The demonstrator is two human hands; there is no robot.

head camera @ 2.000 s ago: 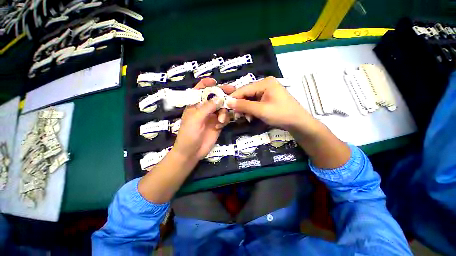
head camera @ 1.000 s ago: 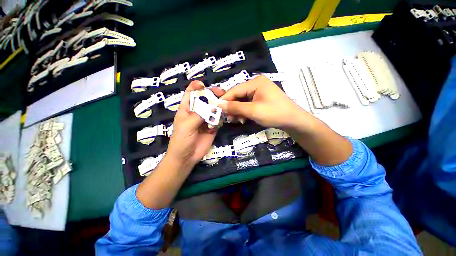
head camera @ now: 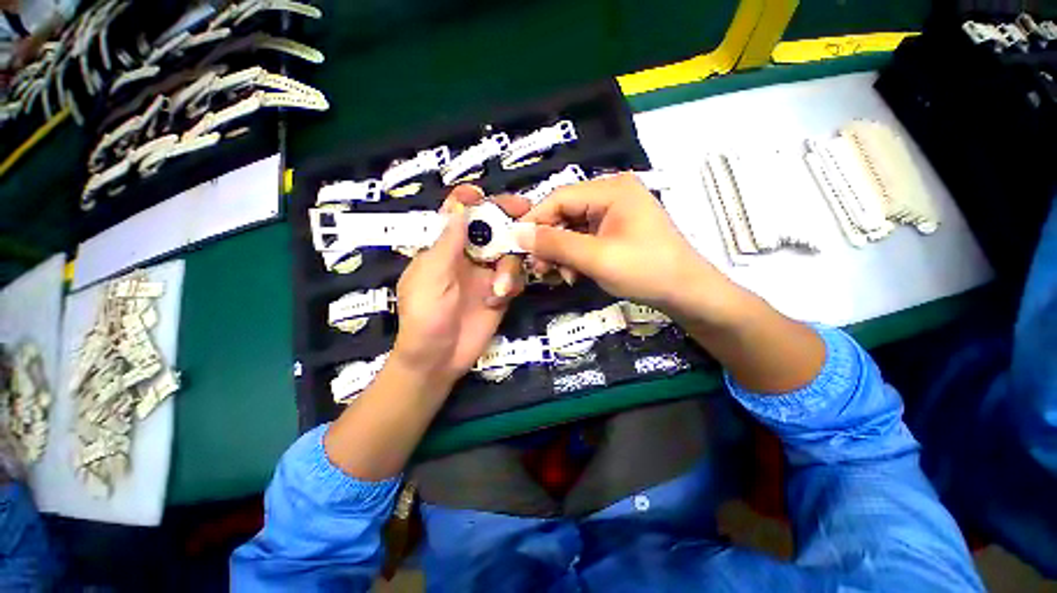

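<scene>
A round white watch head [head camera: 482,235] is held above the foam tray, its back with a dark sensor circle facing up. A short white strap [head camera: 377,229] with a square buckle extends from it to the left. My left hand [head camera: 446,284] grips the watch head from below and the left. My right hand [head camera: 603,238] pinches a pale strap end [head camera: 524,238] against the right side of the watch head; the rest of that piece is hidden by the fingers. The black foam tray [head camera: 464,404] under both hands holds rows of watches with white straps.
Long straps [head camera: 869,180] lie in stacks on a white sheet [head camera: 800,290] at right. A jumbled pile of short straps [head camera: 116,382] lies on a sheet at left. A neighbouring tray of straps [head camera: 197,104] is at upper left. A person's blue sleeve [head camera: 1032,371] shows at the right edge.
The watch was turned from a tilted, edge-on pose a second ago to back up, with the buckle strap swung out to the left. Both hands keep hold near the same spot.
</scene>
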